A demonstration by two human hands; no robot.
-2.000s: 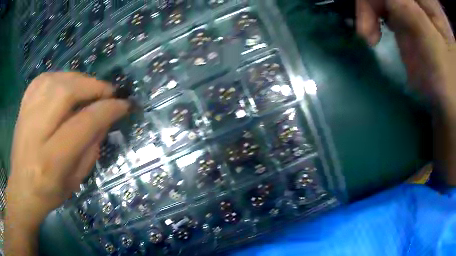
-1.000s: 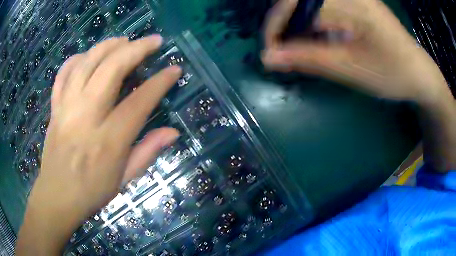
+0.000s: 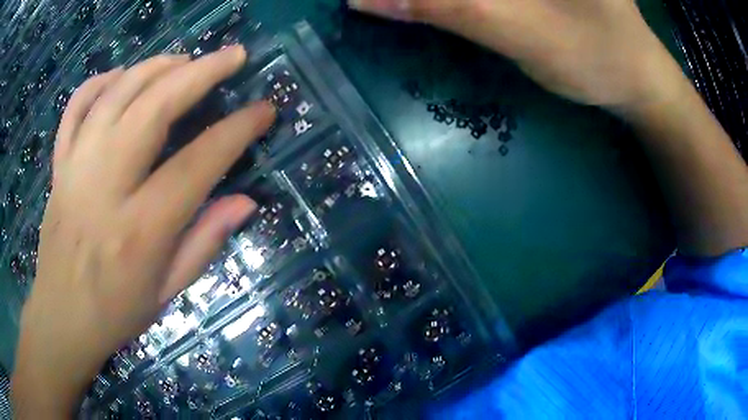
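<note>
A clear blister tray [image 3: 307, 215] lies in front of me, its square pockets holding small dark units with bright dots, such as the unit [image 3: 387, 260] near its right side. My left hand [image 3: 123, 197] rests over the tray with its fingers apart and nothing visible in it. A small heap of tiny black squares [image 3: 476, 120] lies on the green mat right of the tray. My right hand [image 3: 566, 45] is at the top edge, above the heap. Its fingertips are cut off by the frame, so whether it holds anything is hidden.
The dark green mat [image 3: 566, 221] lies under everything. More pockets with units [image 3: 146, 11] show at the upper left. Black ribbed edges [image 3: 712, 57] stand at the upper right. A blue smock [image 3: 590, 353] fills the lower right, with a bit of yellow beside it.
My right hand has moved up and left, partly out of the picture, and the heap of black squares now shows clearly. My left hand has shifted slightly left, fingers still apart.
</note>
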